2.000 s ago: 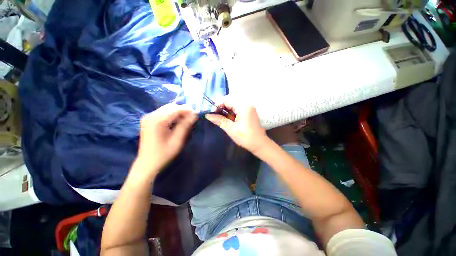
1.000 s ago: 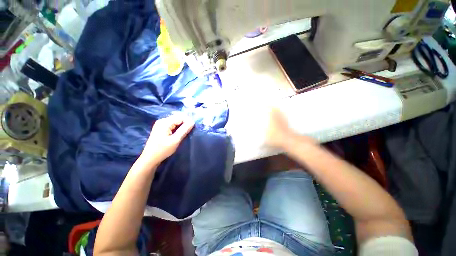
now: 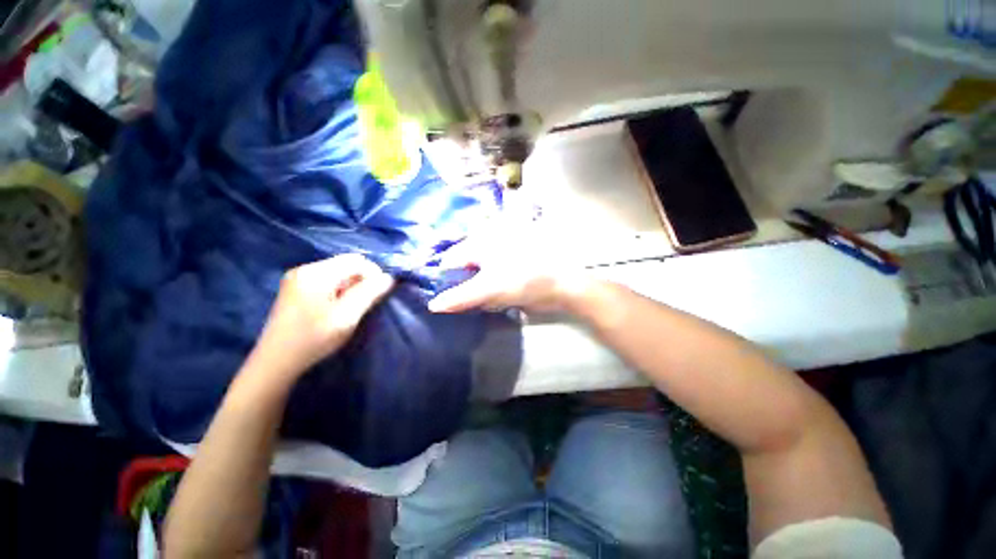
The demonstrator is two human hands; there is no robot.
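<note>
A shiny navy garment (image 3: 218, 240) lies heaped left of the needle and hangs over the table's front edge. My left hand (image 3: 328, 304) is closed on a fold of it, fingertips pinching the fabric. My right hand (image 3: 508, 286) lies at the garment's right part, just below the needle area, thumb stretched left along the fabric. Bright glare hides its fingers, so its grip is unclear. The sewing machine's needle area (image 3: 505, 164) is above the hands. A white panel (image 3: 382, 475) shows at the garment's lower edge.
A phone (image 3: 690, 180) lies on the machine bed. Dark snips and a blue-and-red tool (image 3: 846, 240) lie right of it. Black scissors handles (image 3: 970, 224) are at far right. A yellow-green tag (image 3: 382, 126) hangs left of the needle. A second machine (image 3: 38, 240) stands at left.
The dark tool has left my right hand; snips now lie beside the phone. My right hand moved away over the table, then back left onto the garment. My left hand shifted slightly left with the fabric.
</note>
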